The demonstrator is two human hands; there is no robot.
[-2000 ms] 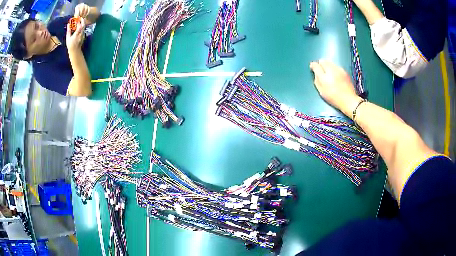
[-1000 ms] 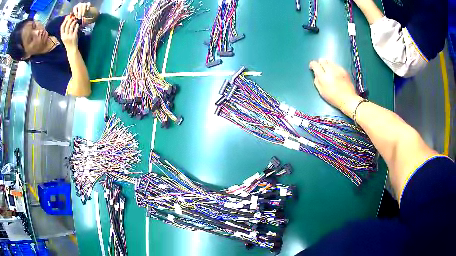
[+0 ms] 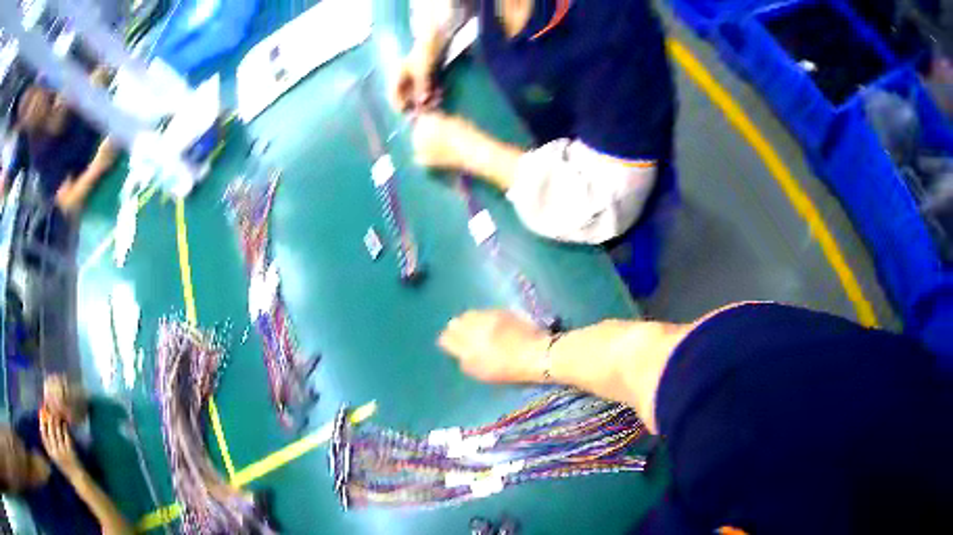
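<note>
My right hand [image 3: 493, 345] rests palm down on the green table, its fingers loosely curled together. Nothing shows in it; the hand is blurred and its palm is hidden. A bundle of multicolour wire harnesses [image 3: 408, 457] with white labels and dark connectors at its left end lies just below my hand and forearm. A single harness [image 3: 509, 256] with a white label runs from the other person's hands to near my wrist. My left hand is out of the picture.
Another person [image 3: 580, 84] with a white sleeve cover works at the upper table edge. More harness bundles [image 3: 266, 298] lie on the green table [image 3: 314, 355], beside yellow tape. People's hands show at the left edge. Blue bins [image 3: 836, 136] stand at right beyond the floor lane.
The view has swung up and right and is blurred. The neighbouring person and the blue bins now show more; the lower harness piles are mostly out of view. My right hand keeps its pose.
</note>
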